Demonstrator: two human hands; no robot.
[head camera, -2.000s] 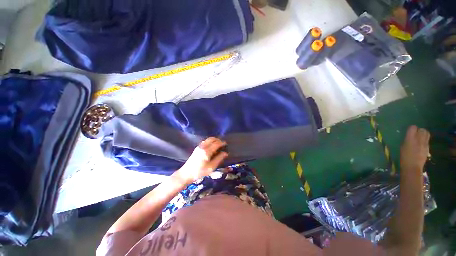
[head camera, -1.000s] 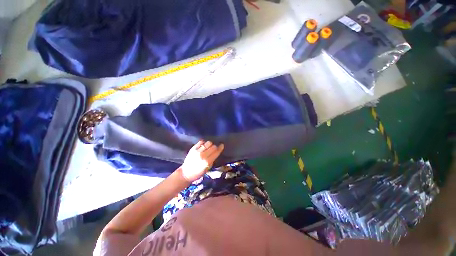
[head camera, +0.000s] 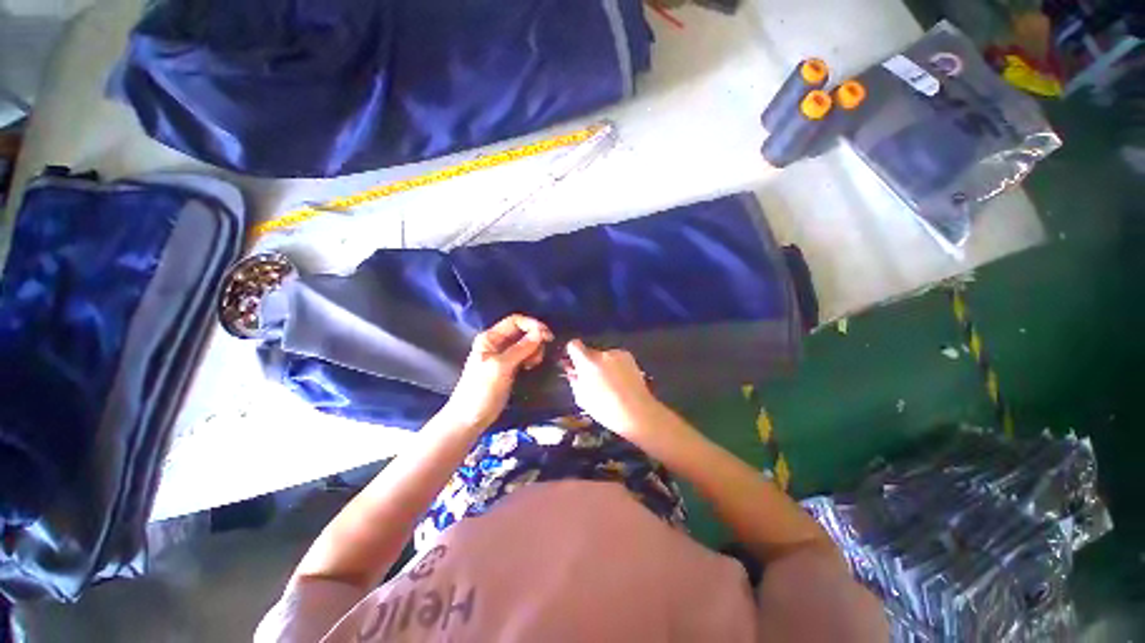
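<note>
The folded garment (head camera: 653, 283), shiny navy with a grey edge, lies across the table in front of me. My left hand (head camera: 509, 358) is over its grey edge near the middle, thumb and fingers drawn together. My right hand (head camera: 607, 381) is just to the right, with a small gap between the two, its fingertips pointing at the left hand. A small dark spot shows by the fingertips; I cannot tell what it is. No needle or thread can be made out. The round dish (head camera: 255, 291) of shiny brown buttons touches the garment's left end.
Stacked garments (head camera: 75, 327) lie at left, a large navy bundle (head camera: 377, 75) at the far side. A yellow tape measure (head camera: 433, 178) lies between bundle and work. Thread cones (head camera: 804, 116) and a bagged garment (head camera: 942, 145) are at right. Polybagged garments (head camera: 973, 540) are heaped low right.
My right hand was far out to the right, then its arm was blurred at the lower right; now it is back beside my left hand. My left hand's fingers are drawn together and slightly higher.
</note>
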